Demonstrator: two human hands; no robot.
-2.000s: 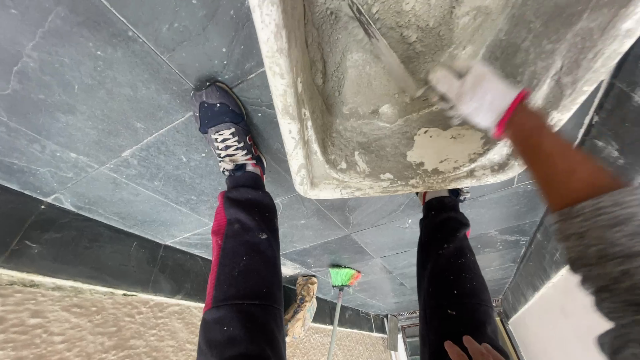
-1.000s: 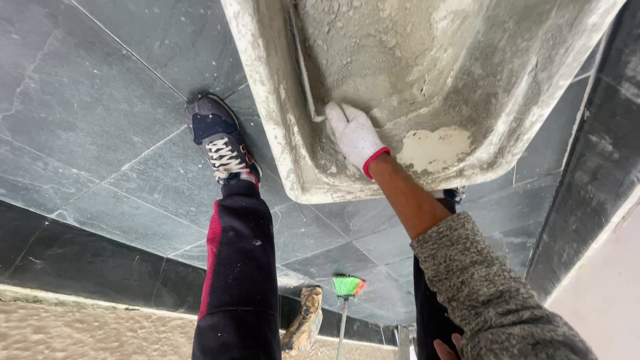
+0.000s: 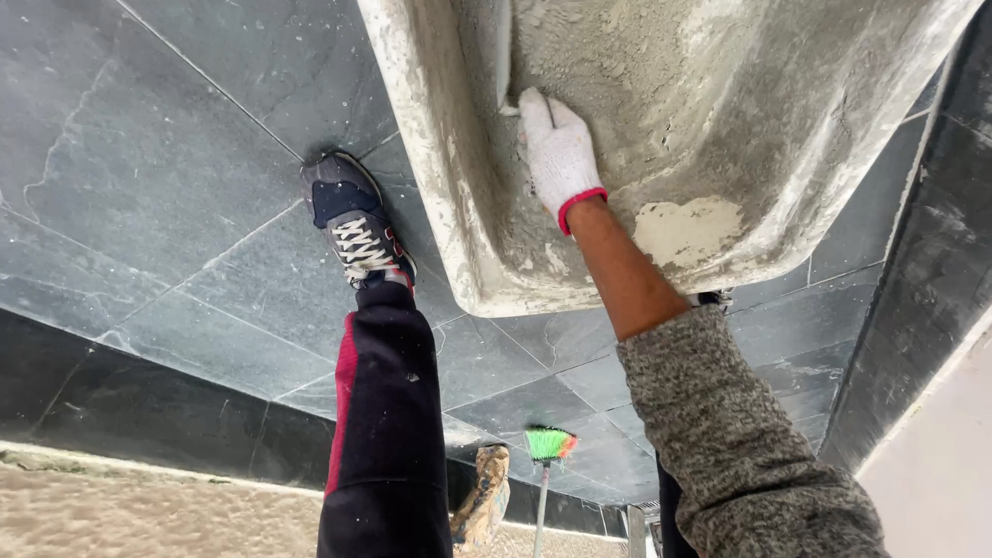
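My right hand (image 3: 559, 155), in a white knit glove with a pink cuff, is closed around the end of a long, thin metal hand tool (image 3: 504, 58). The tool lies along the left inner side of a pale, cement-smeared tub (image 3: 477, 271), with its far end cut off by the top edge. Rough grey mortar (image 3: 612, 54) coats the tub's bottom around the glove. The glove hides the tool's grip, so its exact kind is unclear. My left hand is out of view.
My shoe (image 3: 360, 221) stands left of the tub on dark slate tiles (image 3: 256, 287). Behind it are a green-bristled broom (image 3: 549, 443) and a crumpled paper bag (image 3: 482, 496). Dark skirting tiles (image 3: 922, 256) run along the right wall.
The gloved hand and tool have moved from the middle of the tub to its left inner side. Bare fingers seen at the bottom edge in the earlier frames are out of view now.
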